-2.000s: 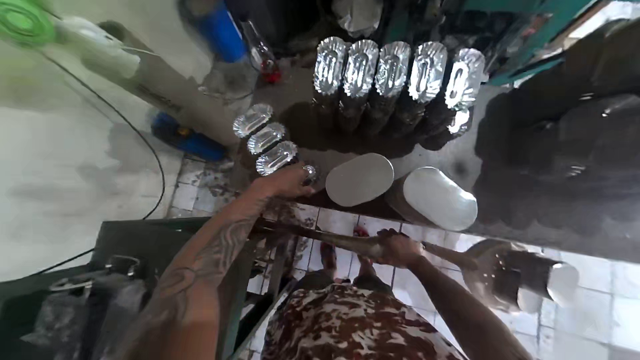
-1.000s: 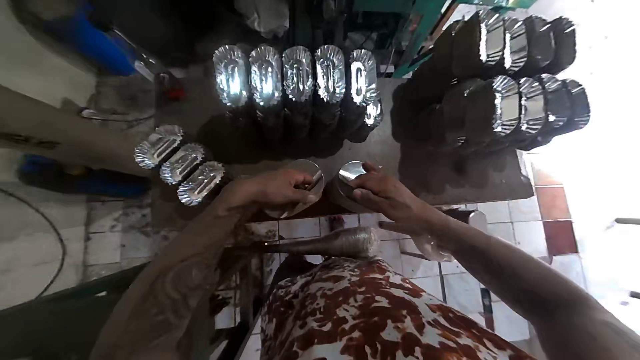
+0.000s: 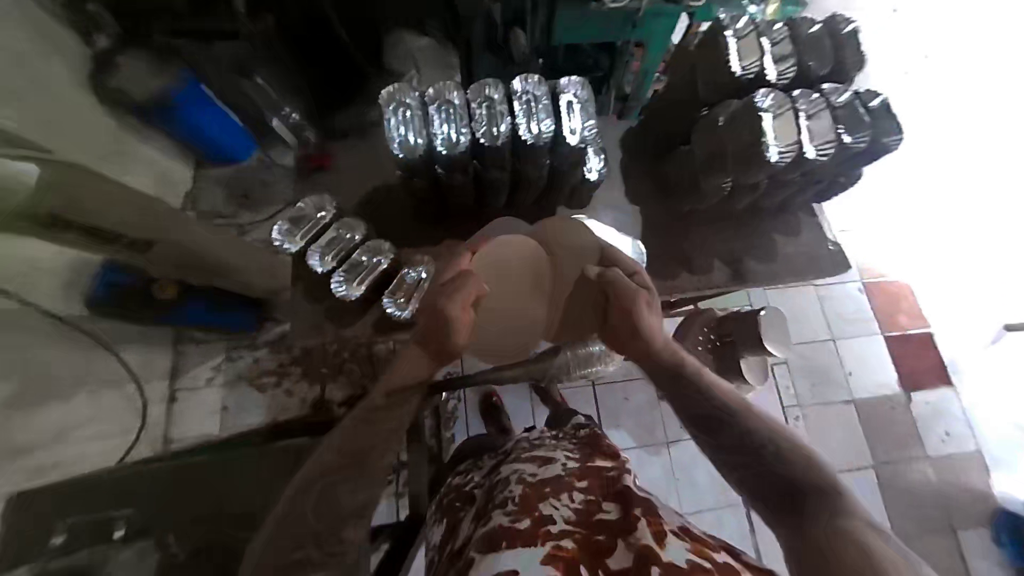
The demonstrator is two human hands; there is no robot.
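My left hand (image 3: 454, 308) grips the left edge of an oval, pale sheet (image 3: 510, 296), which looks like a thin foil or card blank. My right hand (image 3: 624, 300) pinches a second such sheet (image 3: 572, 268) that overlaps the first one. Behind my right hand shows a bright metallic surface (image 3: 616, 236), partly hidden. Just left of my left hand lies a small oval foil tray (image 3: 408, 288). Several more foil trays (image 3: 362, 270) run in a slanting row beyond it. Stacks of fluted foil trays (image 3: 490, 112) stand at the back of the dark table.
More foil tray stacks (image 3: 774, 128) stand at the right on the table (image 3: 744, 248). A bar with a plastic-wrapped end (image 3: 588, 360) crosses below my hands. Cylindrical stacks (image 3: 736, 344) are at the lower right. A blue container (image 3: 200, 116) is at the back left, above a tiled floor (image 3: 832, 360).
Both hands have come up with pale oval sheets between them; one second ago they were at two separate stacks. Another foil tray now lies near my left hand. The view has shifted.
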